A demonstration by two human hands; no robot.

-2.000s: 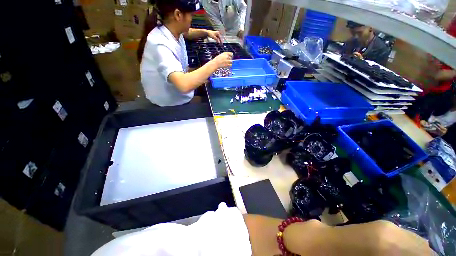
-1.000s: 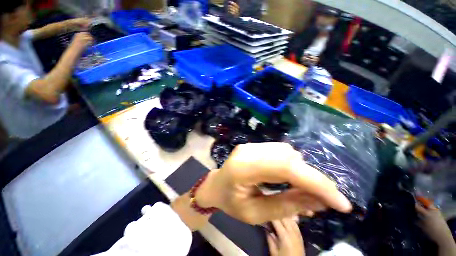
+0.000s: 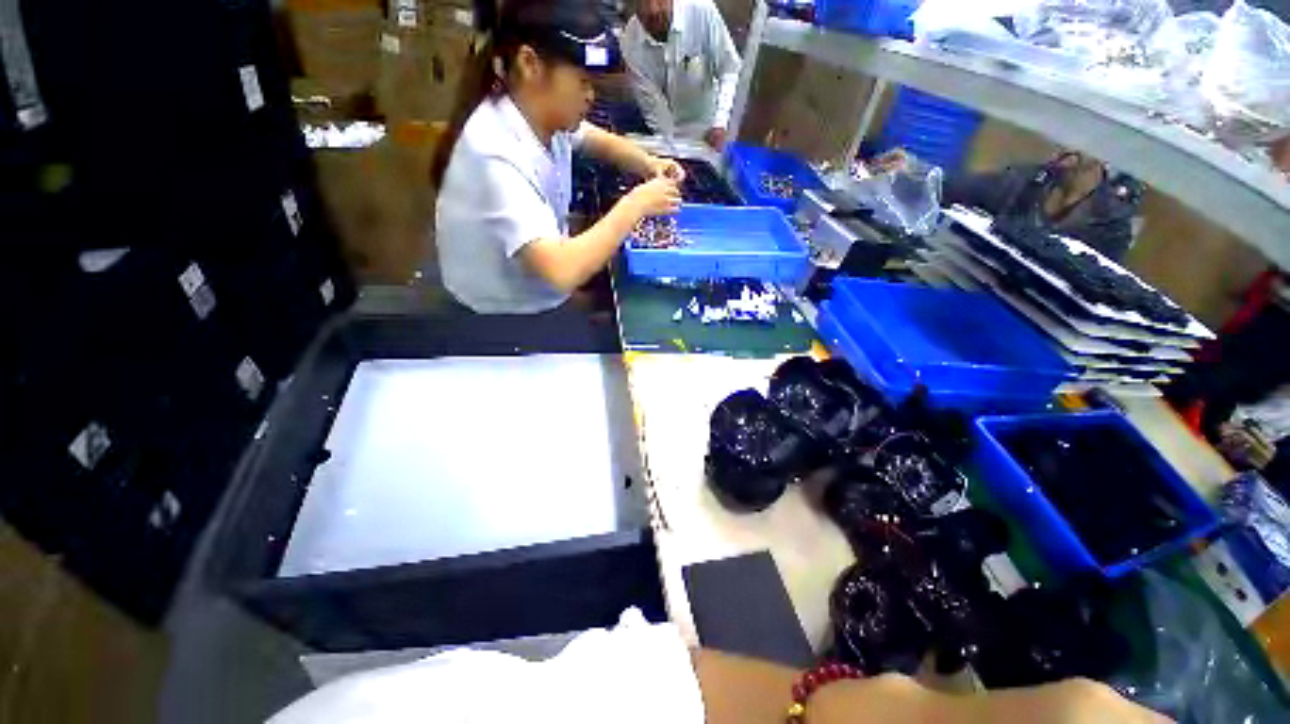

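My left hand [image 3: 990, 702] lies low along the bottom edge, past a white sleeve and a red bead bracelet. Its fingers are out of the picture, so its grip is hidden. My right hand is not in view. Glossy black ear-cup housings [image 3: 753, 433] cluster on the cream bench [image 3: 682, 498], some with rings of dots inside; one is near the hand [image 3: 873, 611]. A dark-grey mat [image 3: 747, 605] lies in front of them, partly cut off by my arm.
A large black tray [image 3: 467, 591] with a white bottom stands left. Blue bins [image 3: 945, 342] stand behind the housings; one holds black parts [image 3: 1096, 481]. A person in white [image 3: 498, 212] works at the far left bench side. A clear bag [image 3: 1203, 644] lies right; a shelf [image 3: 990, 74] hangs above.
The view swung right, then back left. A second ago my left hand was raised mid-picture with bent fingers, above other hands; now only its back part shows at the bottom edge.
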